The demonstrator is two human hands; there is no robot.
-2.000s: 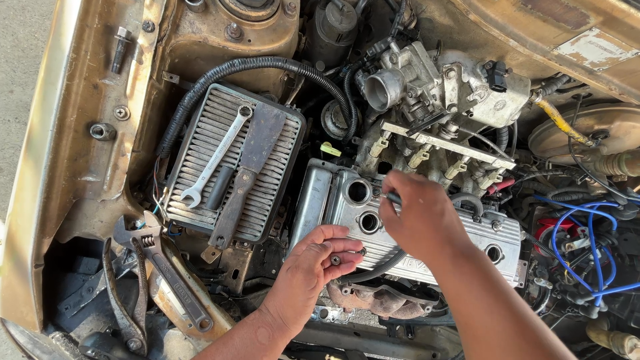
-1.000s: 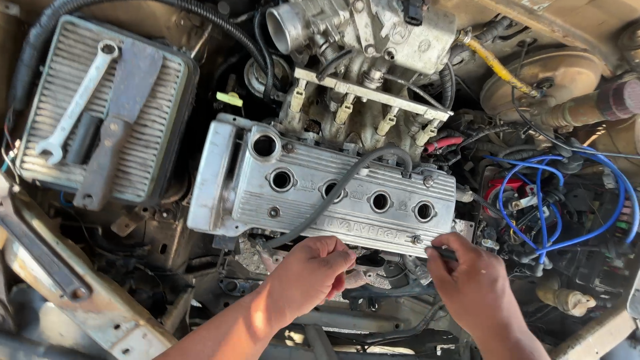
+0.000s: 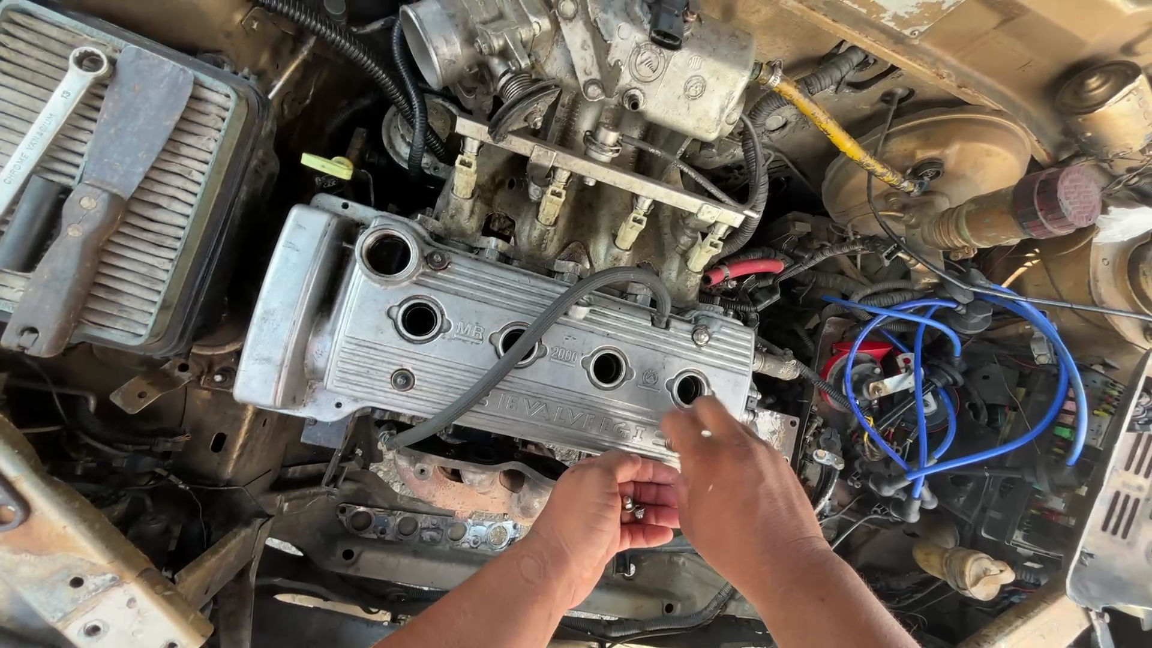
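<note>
My left hand [image 3: 598,513] is palm up below the front edge of the ribbed metal valve cover [image 3: 468,351], its fingers curled around small metal fasteners [image 3: 634,510]. Over the cover's right front corner is my right hand [image 3: 724,463], its fingertips blurred near the rightmost round hole [image 3: 689,388]; whether it holds anything cannot be told. A dark rubber hose [image 3: 540,333] curves across the cover. At the cover's left end is a large round opening [image 3: 388,255]. Bolts sit in the cover at the lower left [image 3: 402,379] and upper right [image 3: 701,336].
A combination wrench [image 3: 54,117], a scraper [image 3: 103,193] and a dark cylinder [image 3: 31,225] lie on the pleated air filter [image 3: 153,270] at left. Behind the cover runs the fuel rail [image 3: 598,171]. Blue ignition leads [image 3: 990,463] loop at right, near a brake booster [image 3: 927,171].
My right hand has gone from the cover's left part, two seconds ago, to its right front corner. My left hand has moved right along the front edge. The view has shifted and come closer.
</note>
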